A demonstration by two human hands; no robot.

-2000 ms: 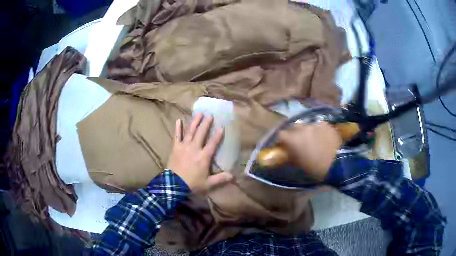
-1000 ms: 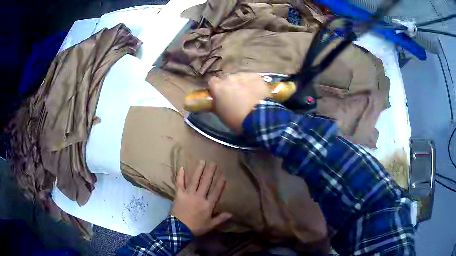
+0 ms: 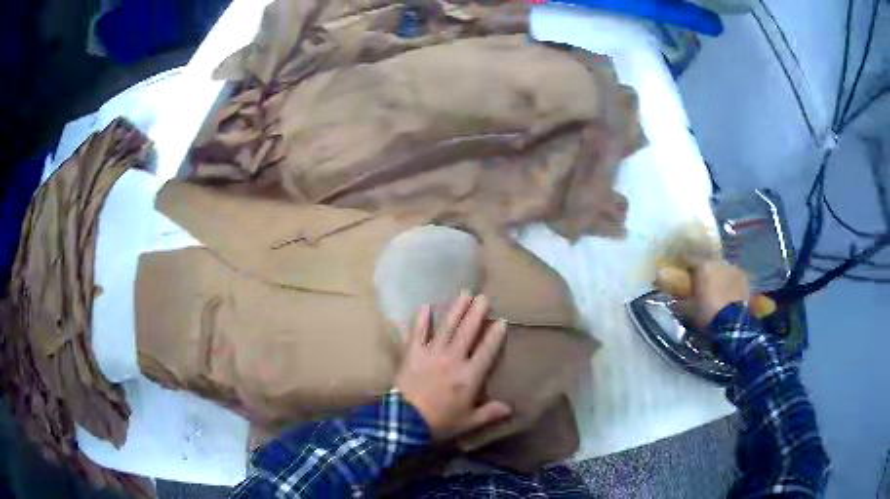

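Observation:
A brown garment piece (image 3: 303, 341) lies over the white padded arm (image 3: 117, 283) in front of me. A pale rounded patch (image 3: 427, 271) shows in it, and I cannot tell if it is a pad or bare board. My left hand (image 3: 451, 375) lies flat, fingers spread, on the cloth at the patch's lower edge. My right hand (image 3: 717, 292) grips the yellow-brown handle of the steam iron (image 3: 673, 336) at the right end of the table, beside the iron rest. The iron's sole is partly hidden.
A crumpled brown bundle (image 3: 439, 117) lies at the far side. Long brown folds (image 3: 49, 302) hang over the arm's left end. The metal iron rest (image 3: 756, 229) is at the right, near dark cables (image 3: 815, 195). A blue bar (image 3: 654, 12) is at the far edge.
The iron in my right hand has moved from the middle of the garment piece to the table's right edge. My left hand now lies beside the pale patch, which is uncovered again.

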